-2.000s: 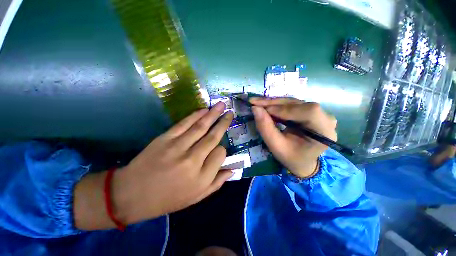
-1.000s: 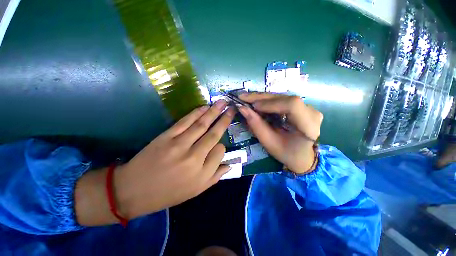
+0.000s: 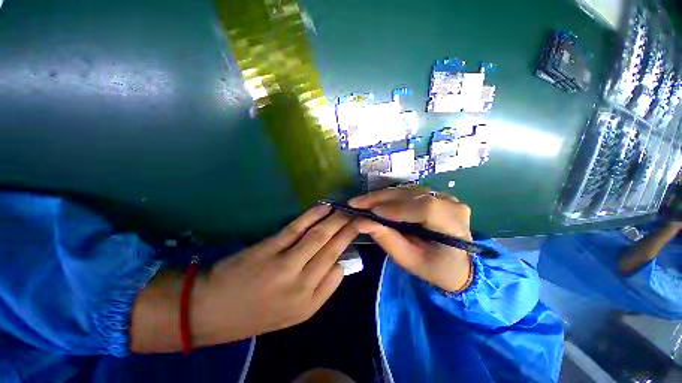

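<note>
My right hand (image 3: pixel 422 228) holds black tweezers (image 3: pixel 419 230), tip pointing left, beside the fingertips of my left hand (image 3: pixel 280 288). A small part of a white strip (image 3: pixel 351 264) shows under my left fingers at the bench edge; whether the fingers grip it is hidden. Circuit boards with silvery-white areas and blue edges lie beyond my hands: one at left (image 3: pixel 368 123), one below it (image 3: pixel 390 166), one at upper right (image 3: pixel 458 90) and one below that (image 3: pixel 458 149). The amber tape strip (image 3: pixel 288 97) lies left of the boards.
A dark board stack (image 3: pixel 564 63) sits at the back right. A clear blister tray (image 3: pixel 598 161) filled with boards stands at the right edge. Another person's arm (image 3: pixel 649 245) and blue sleeve show at far right. The green mat (image 3: pixel 149 142) ends just in front of me.
Both hands have moved from over the boards down to the bench edge, uncovering the boards. The view has shifted, so the tape, boards and stack appear further right and higher.
</note>
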